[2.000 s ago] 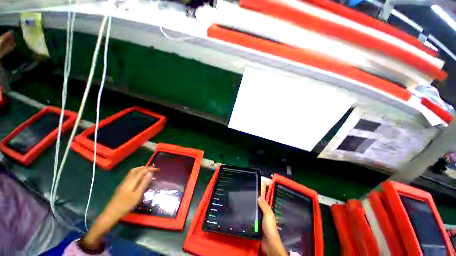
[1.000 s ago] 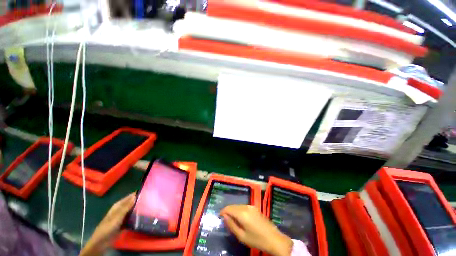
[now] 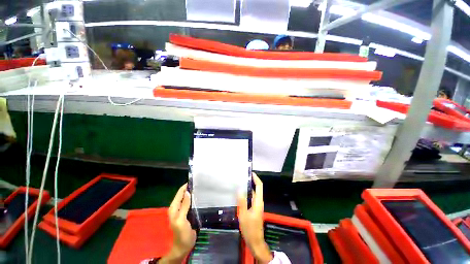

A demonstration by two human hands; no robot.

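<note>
A tablet [image 3: 219, 172] with a black border and a mostly white lit screen is held upright in front of me, above the trays. My left hand [image 3: 181, 227] grips its lower left edge. My right hand [image 3: 252, 221] holds its lower right edge, with the thumb over the screen. An empty red foam tray [image 3: 141, 237] lies below and to the left. Behind the lower edge of the held tablet, a second tablet [image 3: 216, 248] shows small green text, partly hidden by my hands. Another tablet [image 3: 288, 242] with green text lies in a red tray at its right.
Red trays with dark tablets lie at left [image 3: 93, 200]. Stacked red trays [image 3: 397, 227] lean at right. White cables [image 3: 50, 154] hang at left. Red and white foam layers [image 3: 273, 72] fill the shelf. A blank sheet [image 3: 270, 147] and instruction sheet [image 3: 342, 152] hang below. People are behind the shelf.
The left tray's tablet has been lifted out and raised upright, its screen turned from pink to white. My right hand has left the middle tablet and joined my left on it. The view has tilted up.
</note>
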